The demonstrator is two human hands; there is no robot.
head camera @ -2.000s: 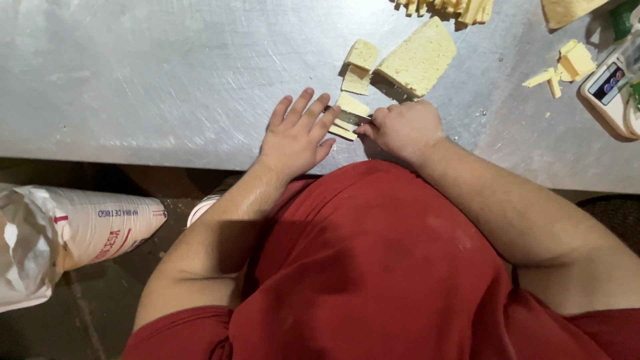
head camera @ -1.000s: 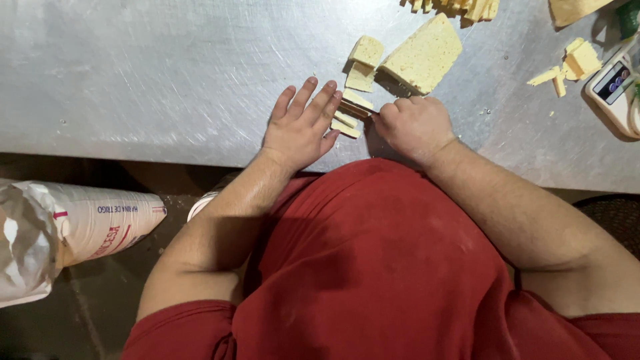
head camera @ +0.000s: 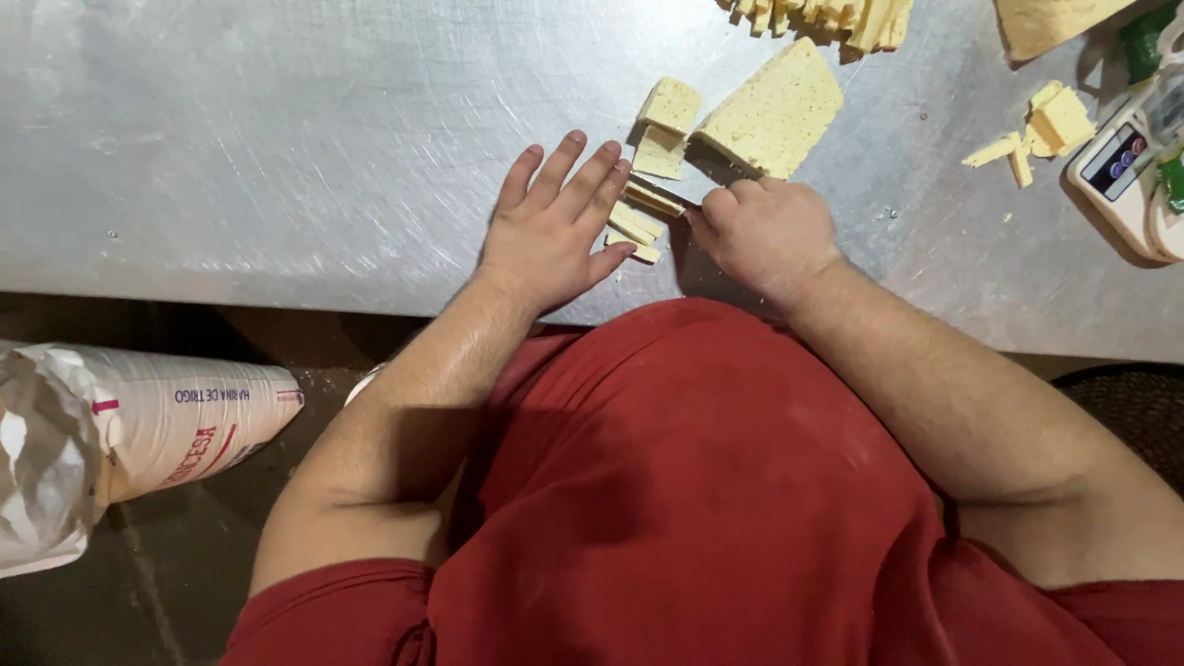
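Note:
My right hand [head camera: 770,239] is closed around the handle of a knife, whose narrow blade [head camera: 668,193] reaches left toward my left hand. Spread out palm down, my left hand [head camera: 553,222] has its fingertips and thumb at the left side of several cut cheese strips [head camera: 635,223]. Just beyond the blade lies a thin cheese slab [head camera: 659,153], touching a small cheese block [head camera: 672,104]. A larger block of pale yellow cheese [head camera: 775,109] rests above my right hand. My fist hides the knife's handle.
On the metal table [head camera: 277,139], a pile of cheese sticks [head camera: 832,18] lies at the top. To the right are loose cheese pieces [head camera: 1057,120] beside a white device with a display [head camera: 1115,163]. A wheat flour sack [head camera: 194,407] stands at lower left, below the table's edge.
The knife blade, seen over the strips one second ago, still lies between my hands at a slightly different place. Both hands stay close to where they were.

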